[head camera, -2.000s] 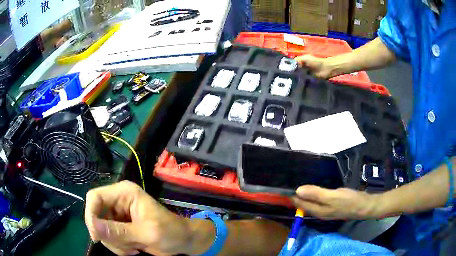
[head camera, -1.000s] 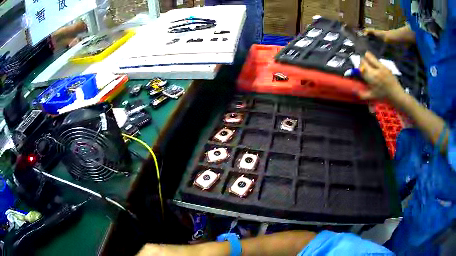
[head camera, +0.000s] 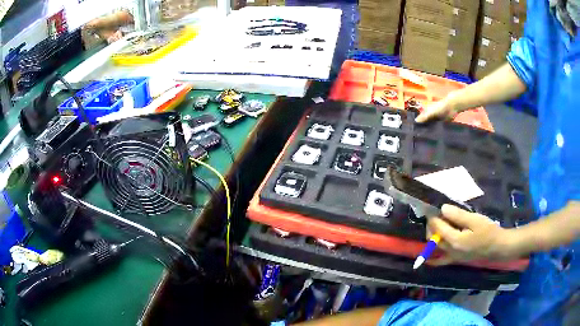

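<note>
A black foam tray (head camera: 343, 190) with square watch units in its pockets lies on a red tray (head camera: 318, 226) at the centre right. Another black foam tray (head camera: 286, 239) shows below the red one. A white paper slip (head camera: 453, 183) lies on the upper tray. Another person's hand (head camera: 439, 109) is at the tray's far edge. That person's other hand (head camera: 467, 235) holds a dark flat device (head camera: 416, 191) and a blue-and-orange pen (head camera: 427, 250) over the near edge. Only part of my forearm shows at the bottom edge. Neither of my hands is visible.
A black fan (head camera: 141, 175) with a wire grille stands on the green bench at left, beside blue bins (head camera: 95, 102) and loose small parts (head camera: 232, 105). A yellow cable (head camera: 227, 210) and a white cable run near the bench edge. Another red tray (head camera: 407, 89) is behind the foam tray.
The other person's loaded foam tray, held up at the back a second ago, now lies with a red tray over the lower foam tray. My banded wrist has left the picture at the bottom.
</note>
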